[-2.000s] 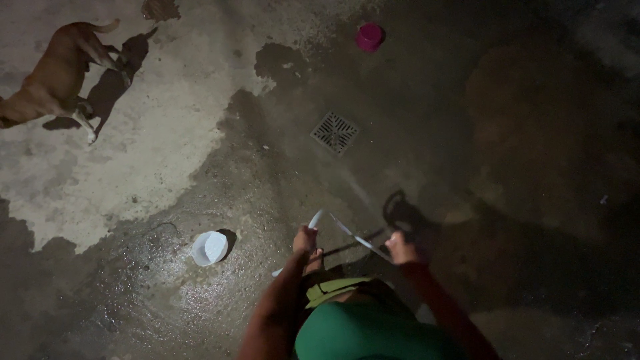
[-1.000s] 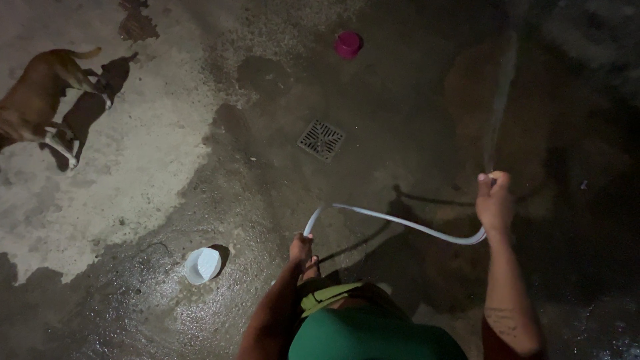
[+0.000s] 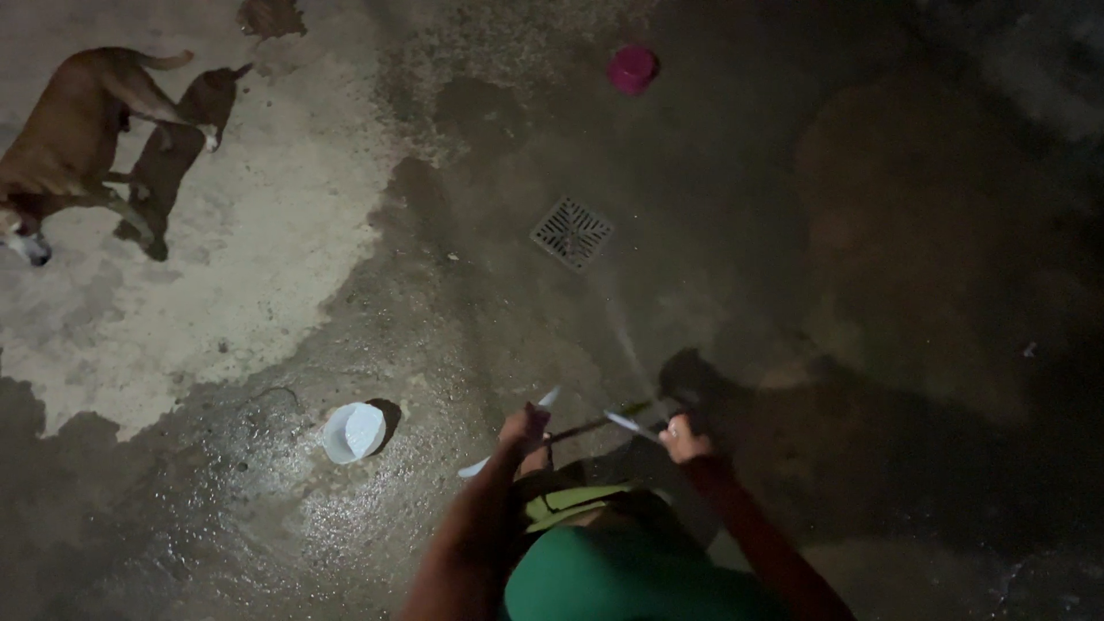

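My left hand point(image 3: 526, 427) is closed around a pale flexible hose point(image 3: 473, 468), parts of which show on both sides of the fist. To its right, my right hand point(image 3: 686, 438) grips another part of the hose, and a thin spray of water point(image 3: 628, 341) leaves it toward the square floor drain grate point(image 3: 572, 233). Between the hands the hose is only partly visible, blurred in the dim light. A white plastic container point(image 3: 354, 433) lies on the wet floor left of my left hand.
A brown dog point(image 3: 73, 138) is on the dry concrete at the upper left. A pink plastic container point(image 3: 632, 70) sits beyond the drain grate. Wet concrete surrounds my feet, with dark shadows at the right.
My right hand has come back from far out on the right to near my left hand. The spray, which pointed up at the right, now points toward the drain grate.
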